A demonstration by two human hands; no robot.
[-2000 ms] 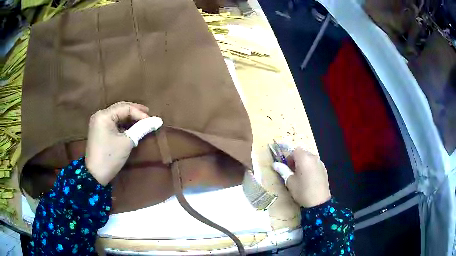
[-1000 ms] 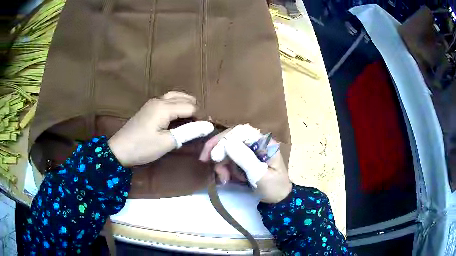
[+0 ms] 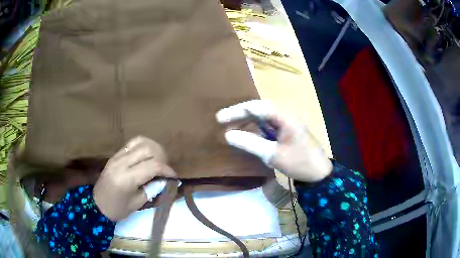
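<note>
A brown bag (image 3: 151,101) lies on the table, its mouth towards me and nearly closed. My left hand (image 3: 132,176) pinches the mouth's edge near the middle, thumb with a white cover. Two brown straps (image 3: 212,224) hang from the mouth over the table edge. My right hand (image 3: 282,138), with white-covered thumb and finger, is raised over the bag's right side and holds snips (image 3: 267,131), blurred and mostly hidden in the palm.
A white sheet (image 3: 242,214) lies under the bag on the pale table (image 3: 297,95). Yellow-green strips (image 3: 15,106) are heaped on the left and at the back right. A thin dark cord hangs near my right wrist. A red panel (image 3: 376,116) shows beyond the table.
The bag's front layer has come down over the mouth, which was open before. My left hand has moved down with the edge. My right hand has moved away from the mouth, up and right.
</note>
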